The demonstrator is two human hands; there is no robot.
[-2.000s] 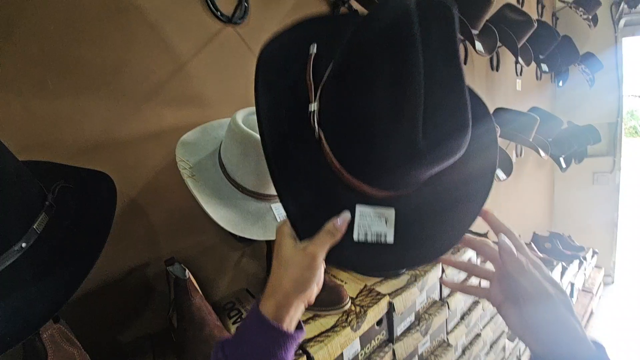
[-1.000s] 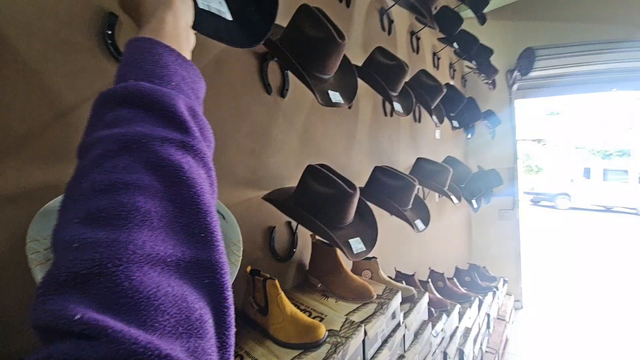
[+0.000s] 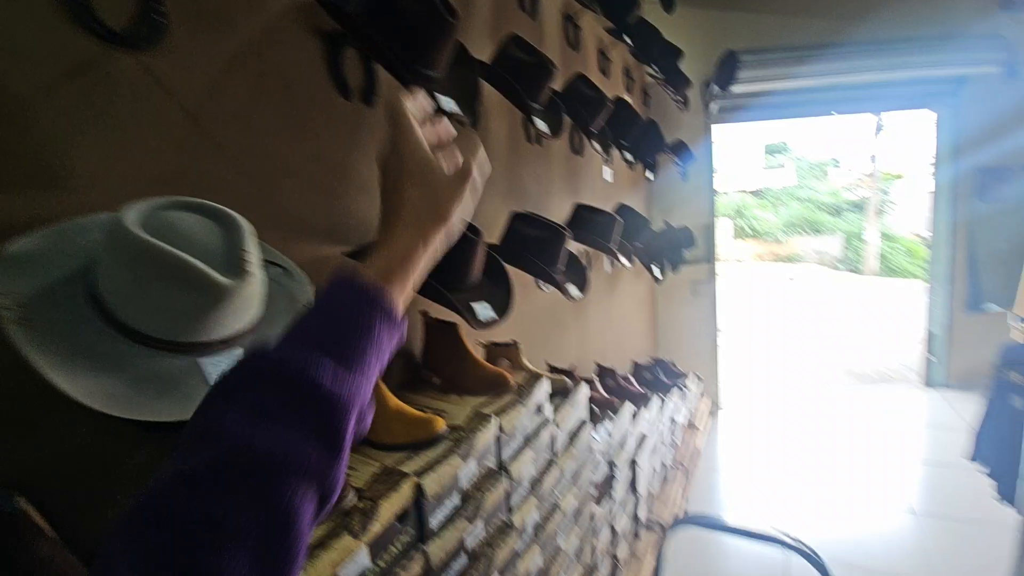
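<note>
My left hand [image 3: 436, 160], in a purple sleeve, is raised at the upper centre and blurred. Its fingertips are at the lower brim of a dark felt cowboy hat [image 3: 400, 36] on the wall, close to a white tag [image 3: 447, 104]. Blur hides whether the fingers grip or touch that brim. To the left of the sleeve, a pale cowboy hat [image 3: 188, 272] with a dark band and a white tag hangs lower down. My right hand is outside the view.
Rows of dark hats [image 3: 534, 240] line the wall beside horseshoe-shaped hooks. Below them, a yellow boot [image 3: 404, 420] and a brown ankle boot [image 3: 460, 356] stand on stacked shoeboxes [image 3: 512, 480]. A chair's curved frame [image 3: 744, 524] shows at bottom right, near the bright doorway.
Two seconds ago my left hand held a black cowboy hat by its tagged brim, with my right hand beside it. My right hand has since left the view, which has swung toward the doorway.
</note>
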